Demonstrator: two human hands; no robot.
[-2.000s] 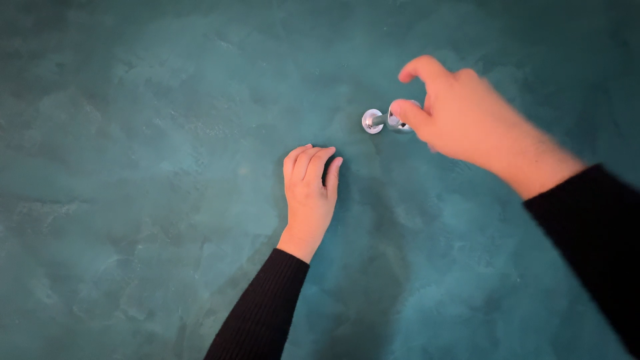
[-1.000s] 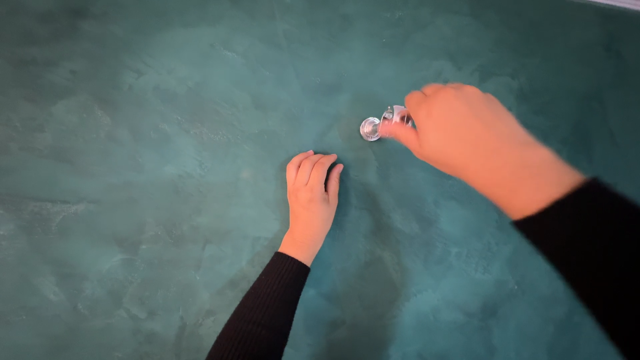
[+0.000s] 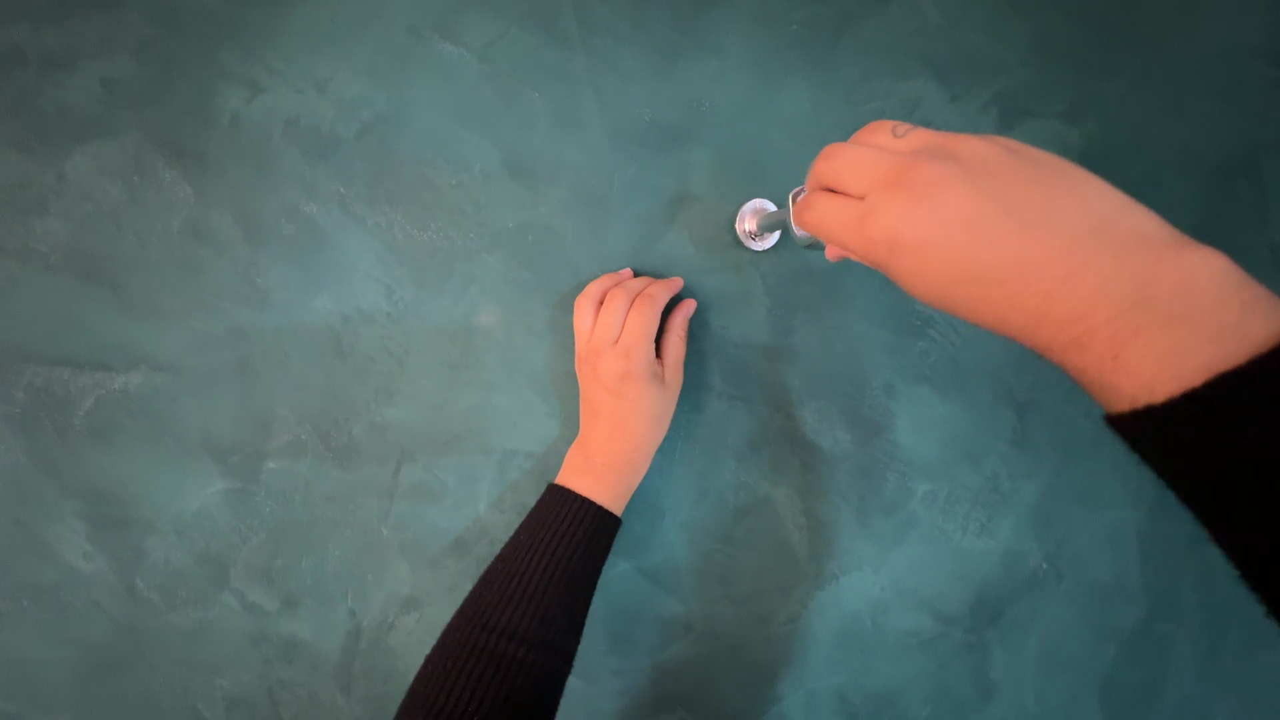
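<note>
A shiny metal wall fitting with a round base plate [image 3: 758, 224] and a short stem stands out from a mottled green-blue wall, right of the upper middle. My right hand [image 3: 960, 220] is closed around the wider metal end [image 3: 799, 215] of this fitting, and its fingers hide most of that end. Lower and to the left, my left hand [image 3: 628, 360] rests with curled fingers against the wall. Nothing shows between its fingers, and the thumb stands a little apart from them. It does not touch the fitting.
The mottled green-blue wall [image 3: 300, 400] fills the view behind both hands. Shadows of the arms fall across its lower part.
Two seconds ago my right hand had its thumb and forefinger spread at the fitting; now its fingers are closed on the outer end. My left hand has stayed in its place on the wall.
</note>
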